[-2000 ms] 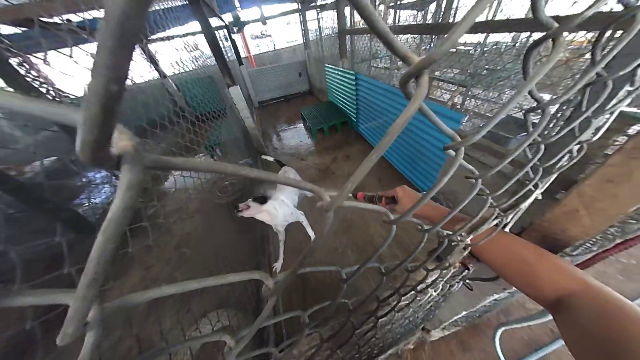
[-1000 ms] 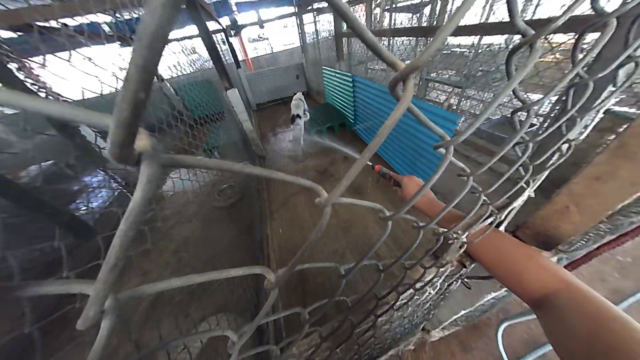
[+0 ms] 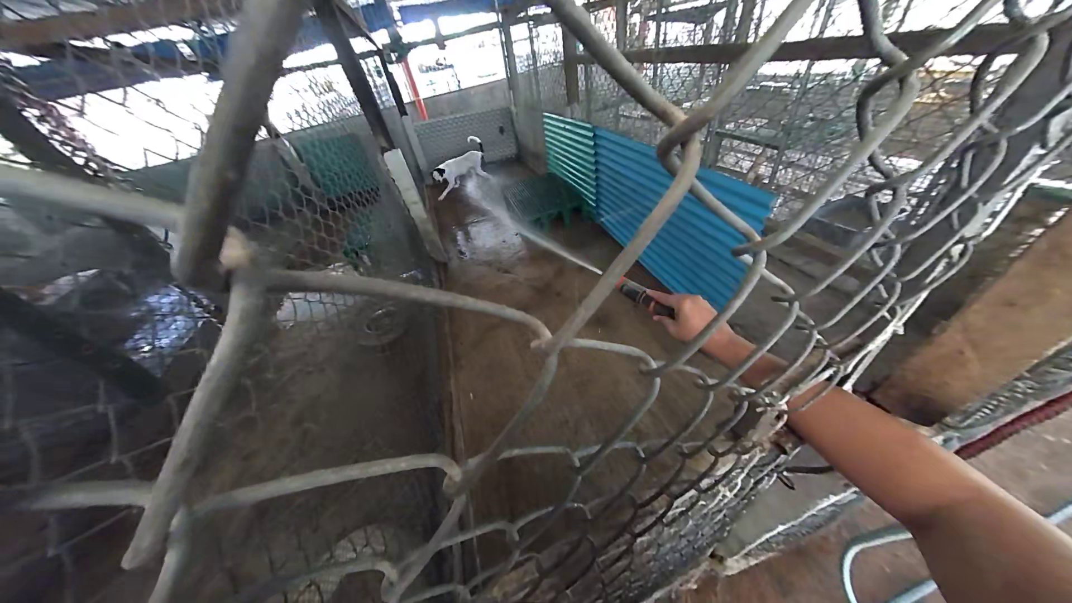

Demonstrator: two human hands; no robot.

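My right hand (image 3: pixel 687 315) grips the black and orange hose nozzle (image 3: pixel 641 295), with the arm reaching past the edge of the chain-link fence (image 3: pixel 687 134) into a pen. From the nozzle a jet of water (image 3: pixel 544 243) sprays toward the far end, where it fans out over the wet concrete floor (image 3: pixel 536 360). Close to that spray, a white dog (image 3: pixel 461 170) with a black head and a dark-marked tail stands near the back wall. My left hand is not in view.
Blue corrugated sheeting (image 3: pixel 670 213) lines the pen's right side, beside a green slatted platform (image 3: pixel 540 199). A mesh partition with a low ledge (image 3: pixel 414 201) divides off the left pen, where a round bowl (image 3: pixel 381 324) lies. A wooden board (image 3: pixel 980 327) is right of my arm.
The dog was near the partition in the middle, then by the green platform, and is now at the back left. Water has begun to spray from the nozzle since the oldest frame.
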